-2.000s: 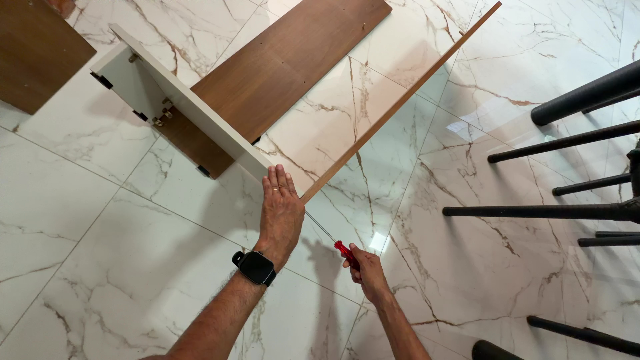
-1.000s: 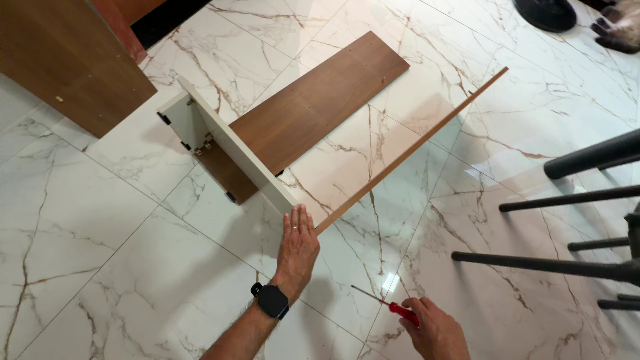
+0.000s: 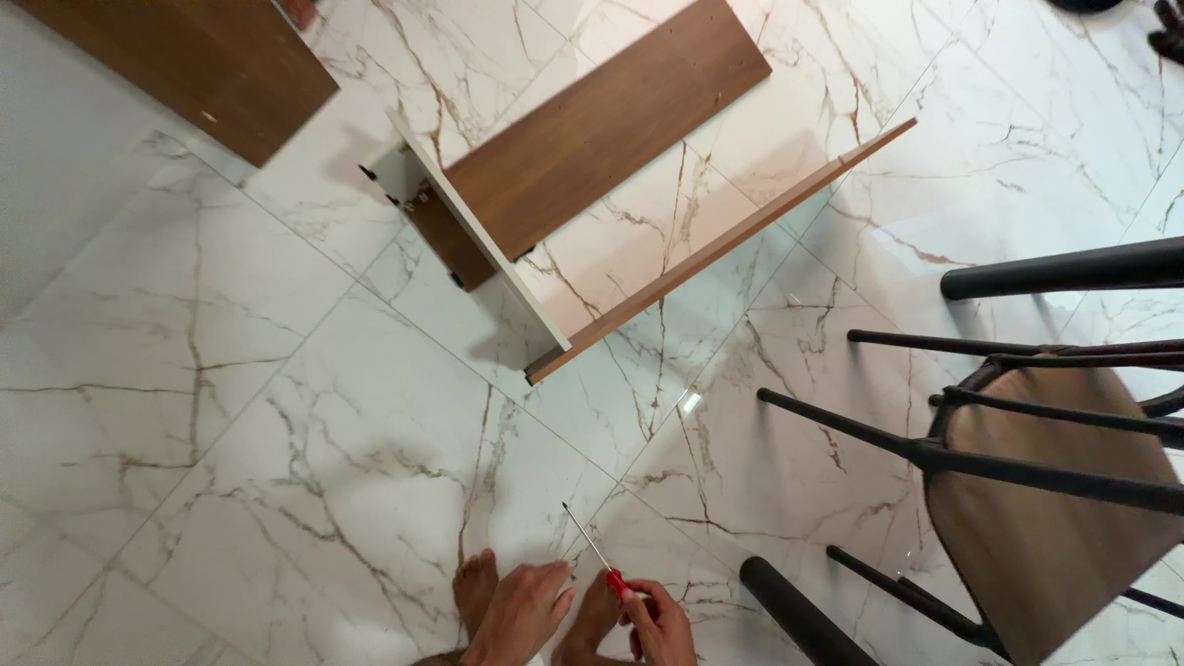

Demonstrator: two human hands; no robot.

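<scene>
My right hand (image 3: 659, 622) holds a screwdriver (image 3: 617, 583) by its red handle, its thin metal shaft pointing up and left over the floor. Beside it, my left hand (image 3: 520, 612) holds nothing, its fingers fairly close together, above my bare feet. Farther forward stands a partly joined furniture frame: a white panel (image 3: 486, 242) meets a long, narrow brown board (image 3: 731, 242) at a corner near me. A wide brown wooden panel (image 3: 610, 129) reaches from the white panel toward the upper right. Small black fittings (image 3: 456, 279) sit on the frame's left edges.
Another brown panel (image 3: 222, 83) lies at the upper left. On the right is a chair with black metal legs (image 3: 832, 421) and a brown seat (image 3: 1045, 490). A thick black leg (image 3: 795, 610) rises near my right hand. The floor is marble-look tile (image 3: 305, 435).
My left hand has let go of the frame's near corner and come back toward my feet. My right hand, with the screwdriver, has also drawn back. The view has shifted.
</scene>
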